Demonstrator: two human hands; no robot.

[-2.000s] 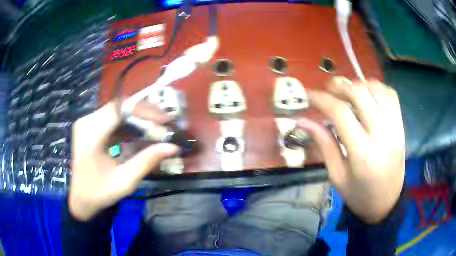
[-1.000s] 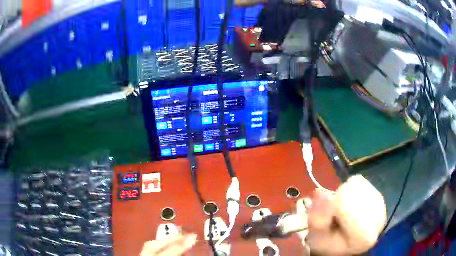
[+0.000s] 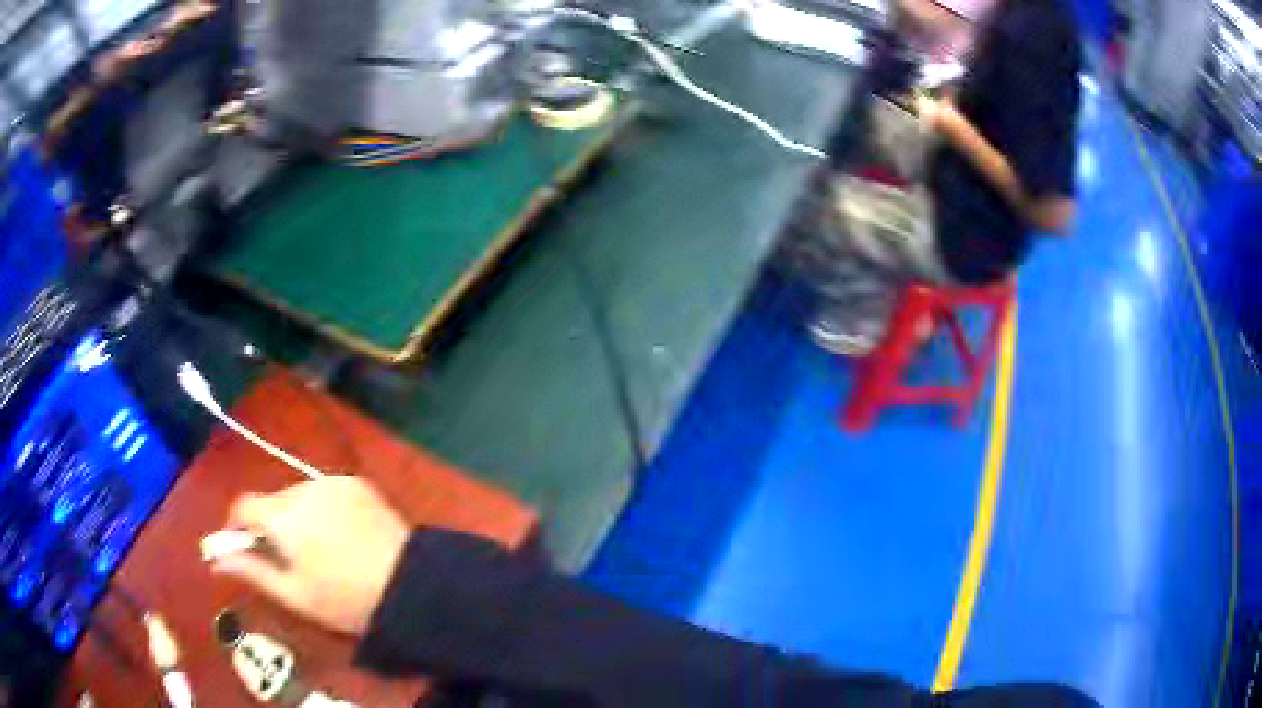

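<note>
My right hand [image 3: 321, 551] is over the red-brown test box [image 3: 457, 501] at the lower left, its fingertips closed around a small pale piece [image 3: 230, 545], perhaps a plug; blur hides its exact shape. A white USB cable [image 3: 259, 440] runs from the upper left down to the hand. Below the hand are an upper round hole [image 3: 229, 629] and a cream universal AC socket [image 3: 262, 667]. A pale plug [image 3: 163, 643] shows left of them. My left hand is out of the picture.
The tester display [image 3: 80, 470] is at the left edge. A green mat board [image 3: 395, 263] with a grey machine on it lies behind the box. A black cord crosses the bench. At the upper right a person in dark clothing sits on a red stool [image 3: 930, 349] on the blue floor.
The view has swung to the right, so the box and display have moved to the lower left. My left hand has left the picture. The seated person and stool have come into view.
</note>
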